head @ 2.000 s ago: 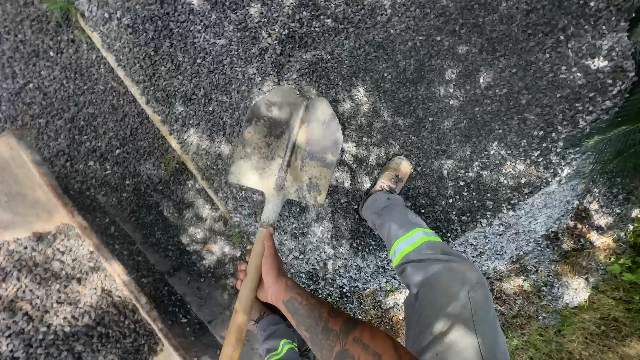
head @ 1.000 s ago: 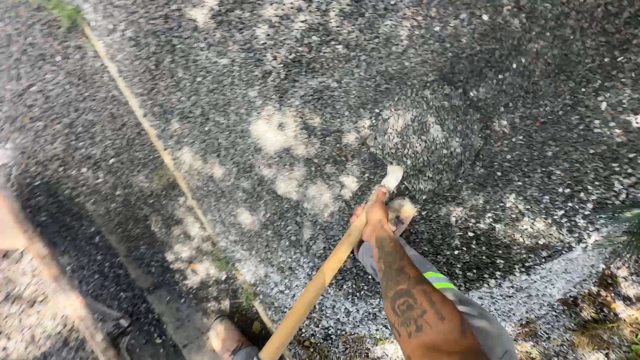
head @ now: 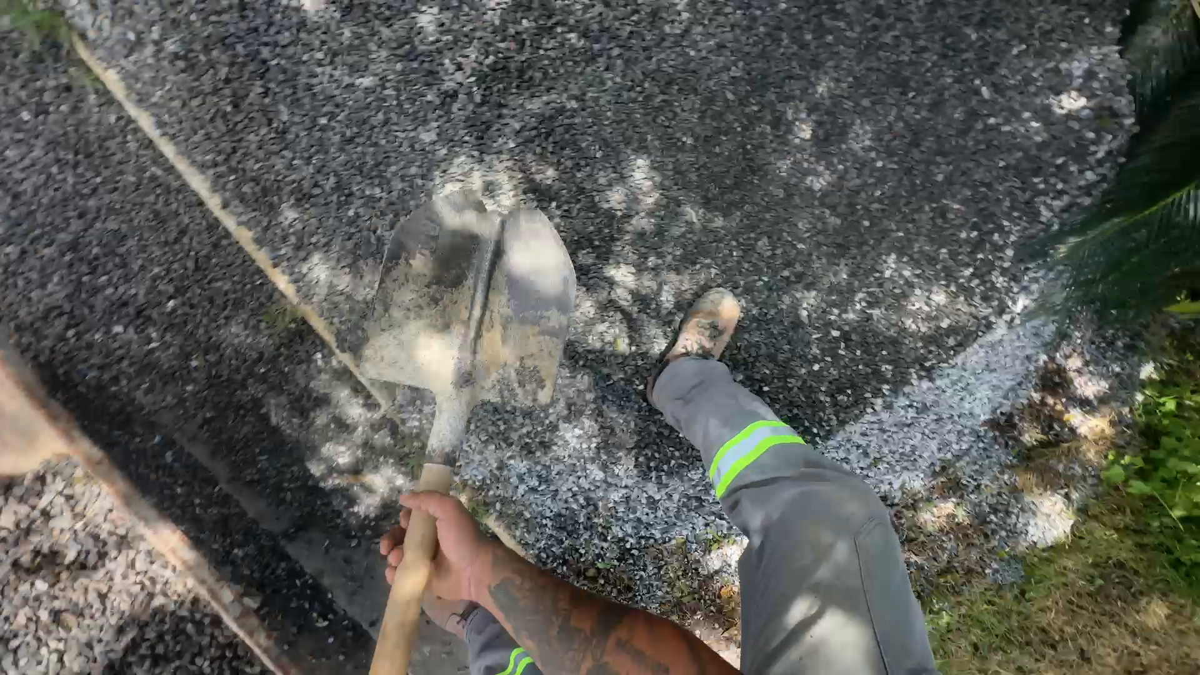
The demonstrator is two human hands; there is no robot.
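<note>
My right hand (head: 445, 547) is closed around the wooden handle (head: 410, 581) of a shovel, just below the metal socket. The shovel's blade (head: 473, 300), rounded and worn with dried dirt on it, points away from me over dark crushed gravel (head: 844, 216). A raised rib runs down its middle, and no heap of gravel shows on it. The far end of the handle runs out of the bottom of the view. My left hand is not in view.
My booted foot (head: 708, 323) stands on the gravel right of the blade. A narrow pale edging strip (head: 211, 202) crosses at the left. A rusty-edged raised border (head: 155, 534) holds lighter stones at lower left. Grass (head: 1059, 609) and palm fronds (head: 1134, 234) lie at the right.
One second ago the handle reached farther right, with only the pale socket end showing at the gravel. Now my right hand is farther left and the whole blade shows.
</note>
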